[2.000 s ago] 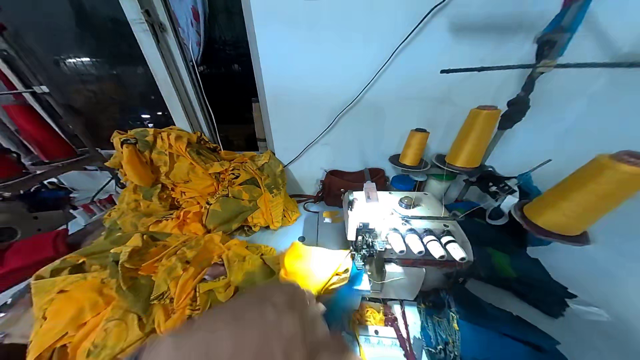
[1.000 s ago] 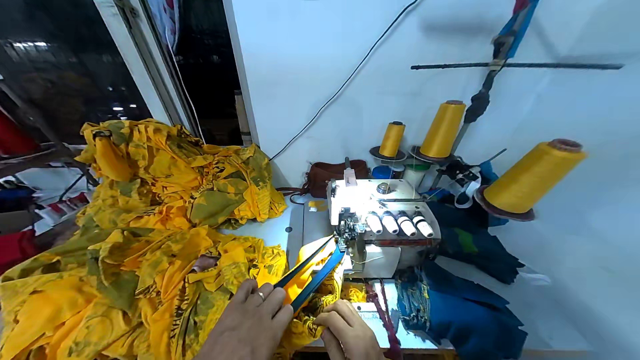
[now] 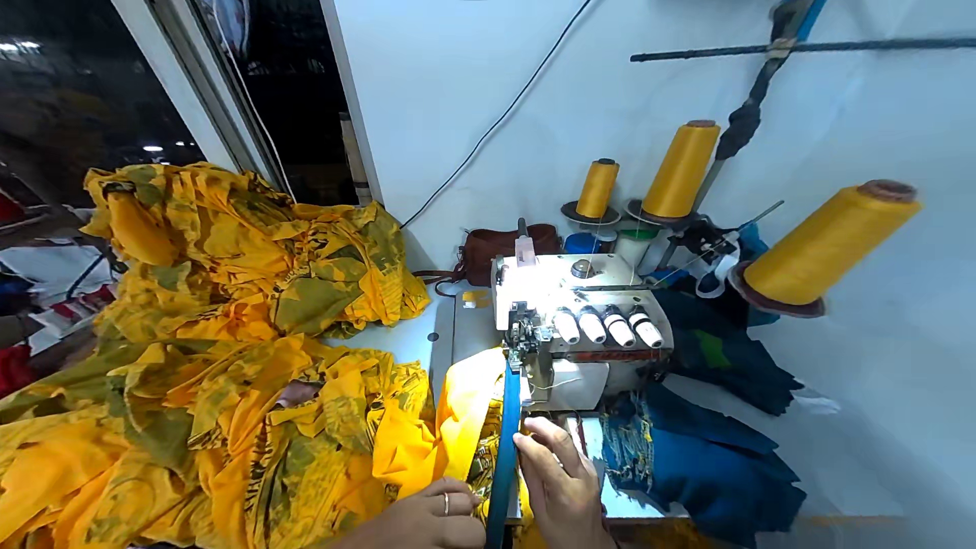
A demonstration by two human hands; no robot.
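An overlock sewing machine (image 3: 583, 305) stands lit by its lamp. A blue fabric strip (image 3: 503, 450) runs from under its presser foot towards me, beside yellow patterned fabric (image 3: 457, 419). My left hand (image 3: 438, 515), with a ring on one finger, has its fingers closed on the yellow fabric, left of the strip. My right hand (image 3: 560, 484) is just right of the strip, thumb and forefinger pinching at the cloth edge below the needle area. Yellow thread cones (image 3: 681, 171) stand behind the machine.
A large heap of yellow and green printed fabric (image 3: 252, 366) covers the table's left side. Dark blue cloth pieces (image 3: 694, 457) lie right of the machine. A brown bag (image 3: 507, 248) sits behind it against the wall. A horizontal rod (image 3: 709, 53) crosses above the cones.
The blue strip, spread in two slanting lengths a second ago, now lies as one straighter band at the machine. My right hand has moved up closer to the presser foot.
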